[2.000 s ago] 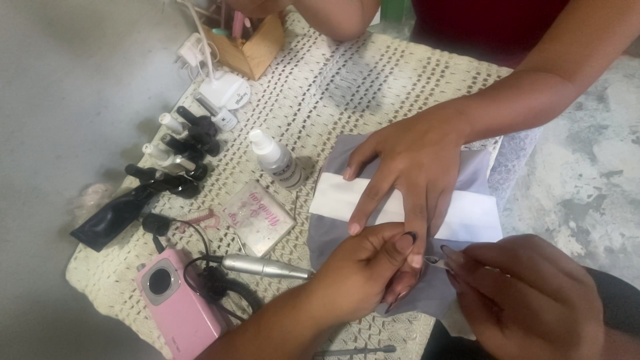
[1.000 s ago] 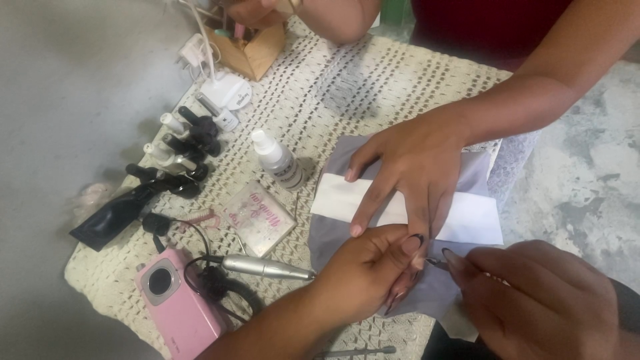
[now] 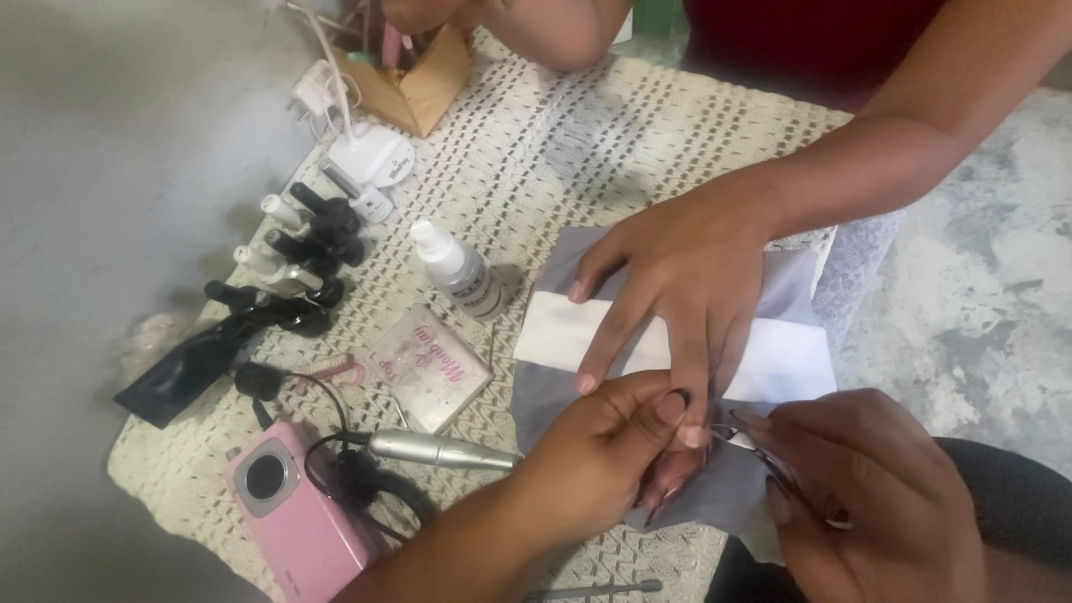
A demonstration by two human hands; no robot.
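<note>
My left hand [image 3: 615, 452] grips a finger of another person's hand [image 3: 691, 260], near its fingertip. That hand lies palm down on a white strip [image 3: 775, 356] over a grey cloth [image 3: 548, 402]. Close by on the right, my right hand [image 3: 871, 494] holds a small metal hand tool [image 3: 783, 477], which looks like a cuticle nipper. Its tip is beside the held fingertip; whether it touches the nail I cannot tell.
A silver nail drill handpiece [image 3: 440, 449] and its pink control unit [image 3: 301, 511] lie left of my forearm. Beyond are a square case [image 3: 431, 368], a white-capped spray bottle [image 3: 459, 272], several nail polish bottles [image 3: 289, 251], a white lamp [image 3: 373, 155], a wooden box [image 3: 427, 84] and a metal tool [image 3: 595, 590].
My right hand has shifted slightly with the tool, whose tip stays near the fingertip. My left hand keeps its hold on the finger. The person's other hand has moved slightly over the wooden box.
</note>
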